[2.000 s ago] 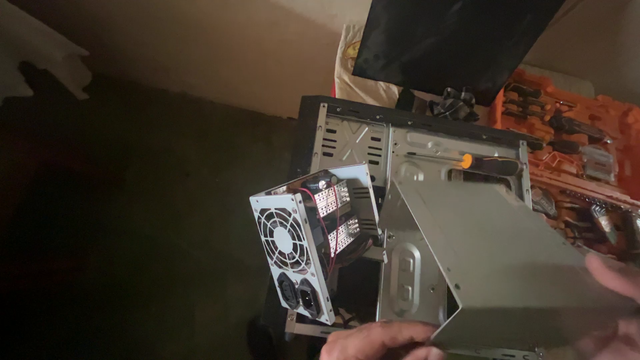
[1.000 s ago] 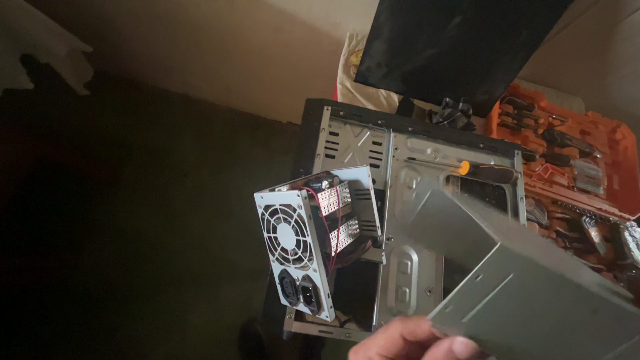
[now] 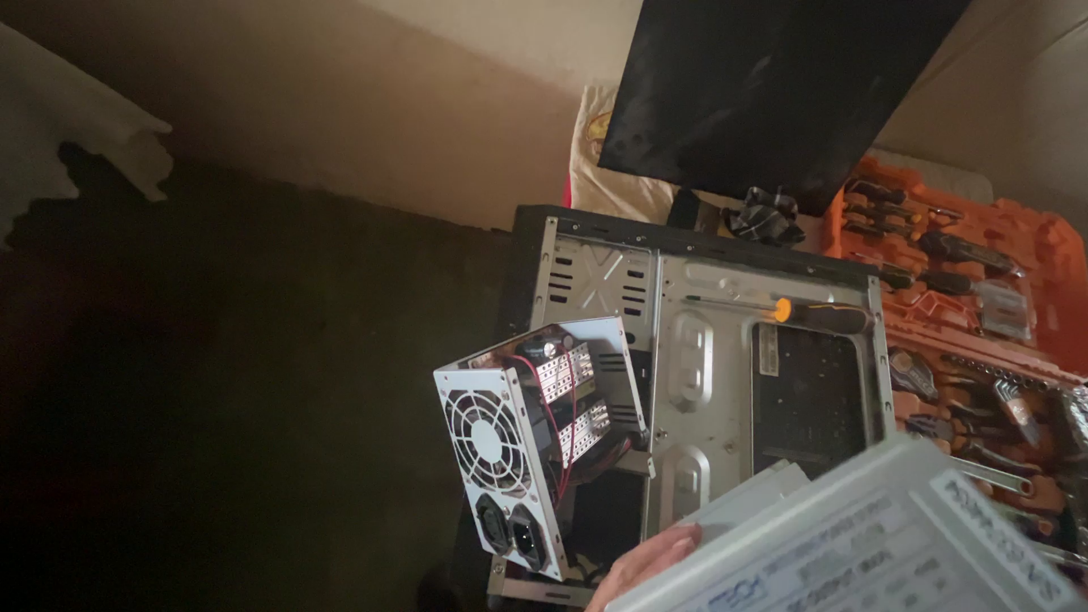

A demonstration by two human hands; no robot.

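At the bottom, my left hand (image 3: 650, 561) grips a grey sheet-metal cover (image 3: 850, 544) by its near left edge; a printed label faces up on it. My right hand is out of the picture. Left of the cover, an opened power supply (image 3: 544, 433) with a white fan grille, red wires and perforated heat sinks stands tilted on the computer case (image 3: 701, 263). The case lies on its side with its metal interior exposed. A screwdriver (image 3: 782, 311) with a black and orange handle rests across it near the upper edge.
An orange tool case (image 3: 1050, 255) with screwdrivers, pliers, sockets and hex keys lies open at the right. Behind the computer case stand a large black panel (image 3: 756, 93), a cream cloth (image 3: 595, 183) and a crumpled dark item (image 3: 765, 217). Pale material hangs at upper left.
The metal cover has been turned over, so its labelled face now shows. A second hand at the right edge two seconds ago has left the view. The power supply and screwdriver have stayed in place.
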